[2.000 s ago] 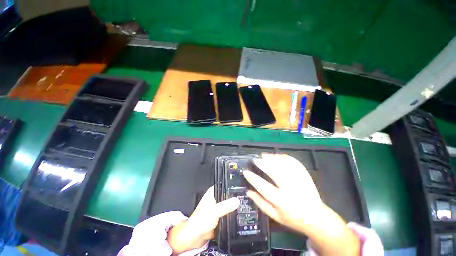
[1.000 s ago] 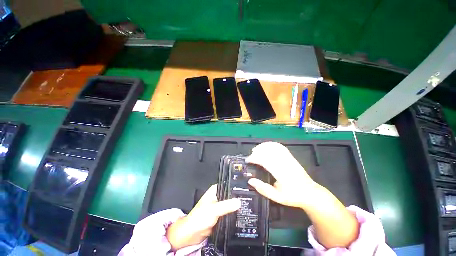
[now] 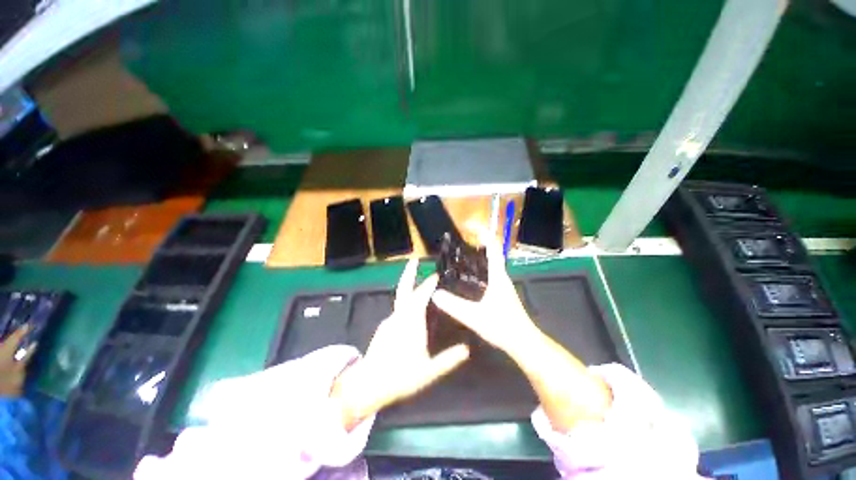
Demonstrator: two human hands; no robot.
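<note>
A stack of part-assembled smartphones is held up between my hands, over the back edge of the black tray. It is tilted and blurred; its dark edges and some inner parts show at the top. My left hand is at its left side and lower end, fingers up along it and thumb out to the right. My right hand grips it from the right, fingers up and thumb across the front. The number of phones is hidden.
Three black phones lie on the brown board, with a blue pen, another phone and a grey sheet. Filled trays stand left and right. A white post rises behind. Another person's hand is far left.
The stack has been lifted and tipped away, so the battery face no longer shows. Both hands have moved up with it. The head view has shifted, showing more of the right tray.
</note>
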